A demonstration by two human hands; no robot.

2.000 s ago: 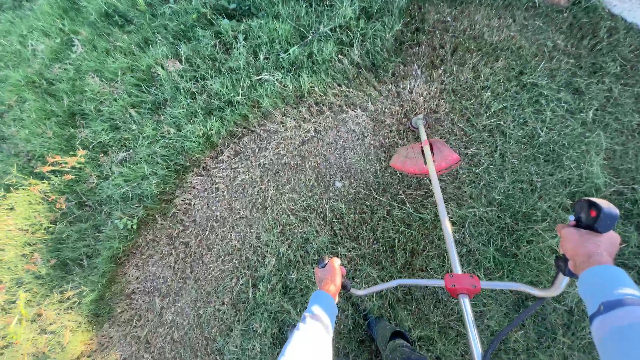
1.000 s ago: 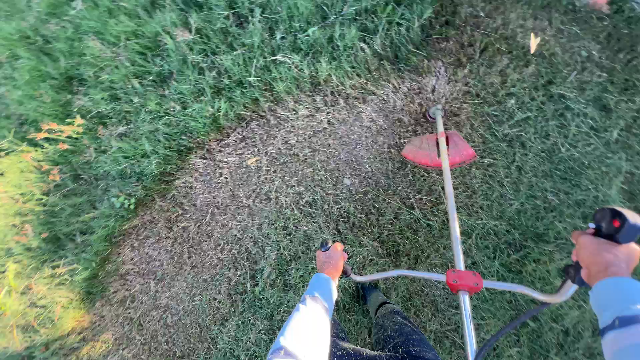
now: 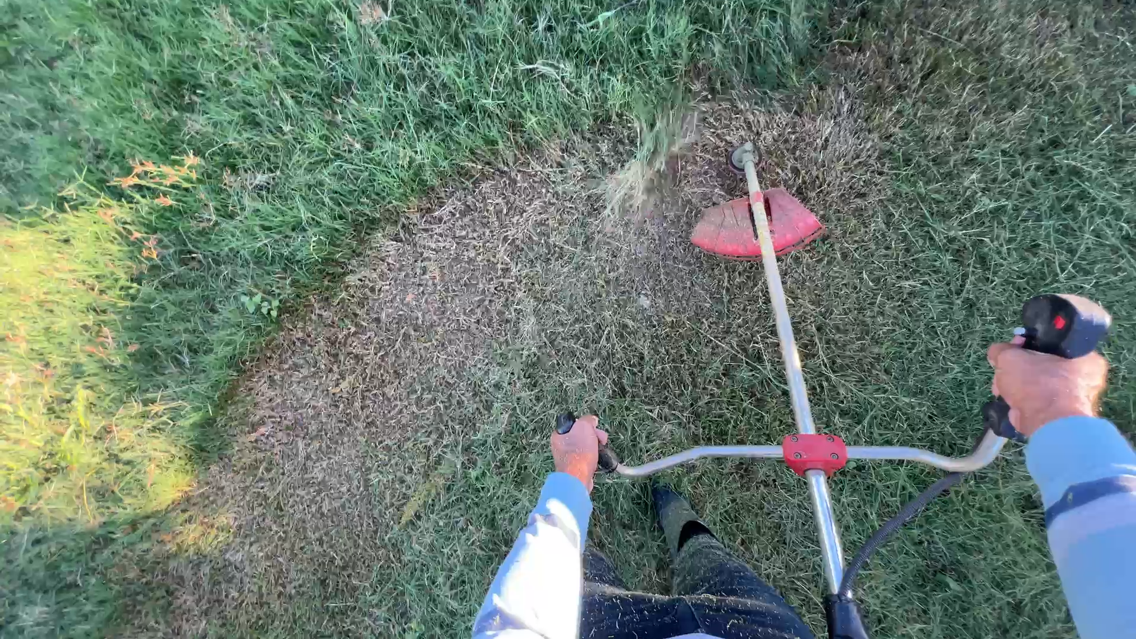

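Note:
A brush cutter with a metal shaft [image 3: 784, 328] runs from the lower right up to its cutting head [image 3: 744, 158]. Its red guard [image 3: 756, 224], flecked with clippings, sits just behind the head. A red clamp [image 3: 814, 453] joins the bent metal handlebar [image 3: 710, 453] to the shaft. My left hand [image 3: 579, 451] is closed round the black left grip. On the right, my right hand [image 3: 1049, 383] holds the black control grip [image 3: 1063, 325], which has a red switch. The cutting tool itself is too blurred to make out.
Tall green grass [image 3: 426, 80] borders a curved strip of short, brown cut grass [image 3: 426, 311]. Loose clippings [image 3: 652, 164] blur beside the cutting head. Orange-tipped plants [image 3: 160, 173] stand at the left. My legs [image 3: 701, 568] are close behind the handlebar.
Relative to the cut strip, the cutting head has swung left, toward the tall grass edge. Blurred clippings now show beside it. More of my legs is in view. Both hands keep their hold.

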